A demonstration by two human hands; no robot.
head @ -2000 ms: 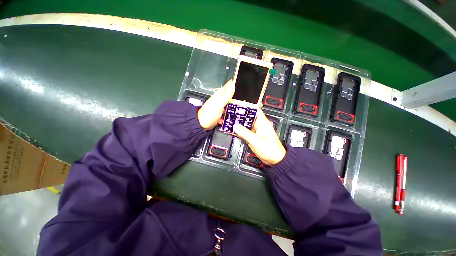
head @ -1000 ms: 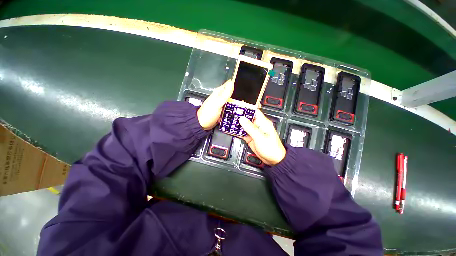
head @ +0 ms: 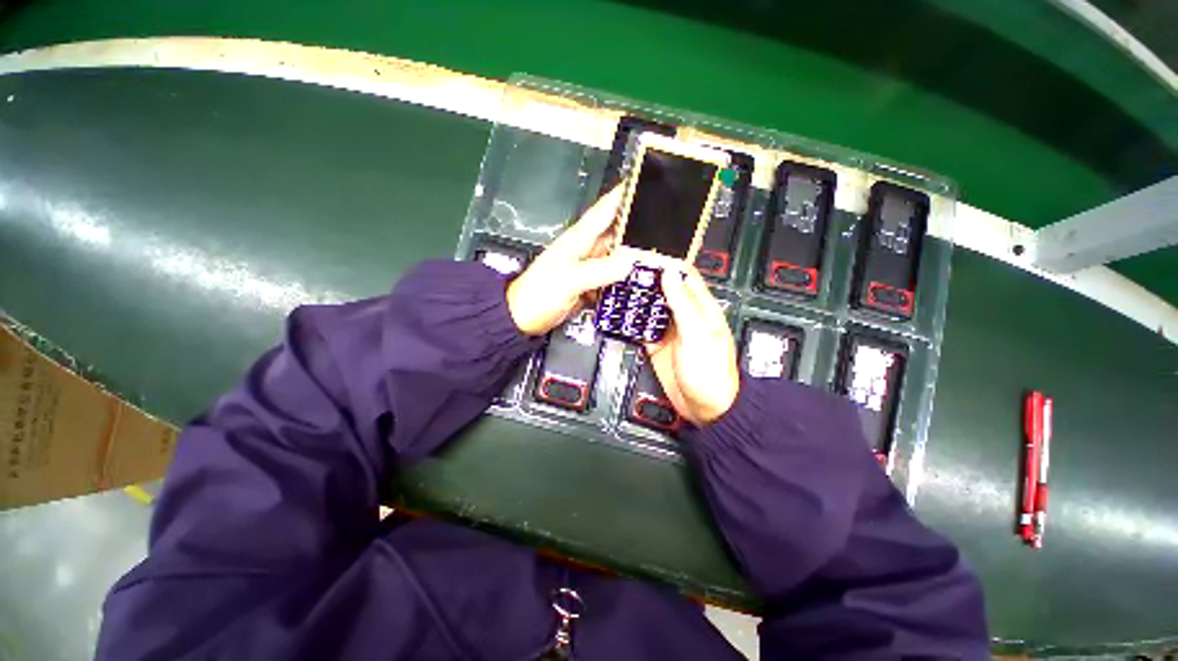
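Note:
A feature phone [head: 669, 204] is held front up over the tray, with a pale border round its dark screen and dark purple-blue keys below. My left hand [head: 571, 265] grips its left side, thumb at the top of the keypad. My right hand [head: 698, 342] holds its lower right side, a fingertip near the upper keys. The clear blister tray [head: 549, 174] lies beneath, its upper left pocket bare. Other black phones lie back up in it, such as one at the upper right [head: 891, 252]. My hands and the held phone hide part of several.
Two red-and-white pens [head: 1035, 467] lie right of the tray on the dark green surface [head: 258, 220]. A pale rail [head: 323, 58] and a brighter green belt [head: 426, 26] run beyond. A white post [head: 1117, 235] stands at right. A cardboard box [head: 71, 426] is at lower left.
The held phone has moved a little right and up and turned slightly more upright. My left thumb has come onto its front; my right thumb has moved off the middle keys towards the right edge.

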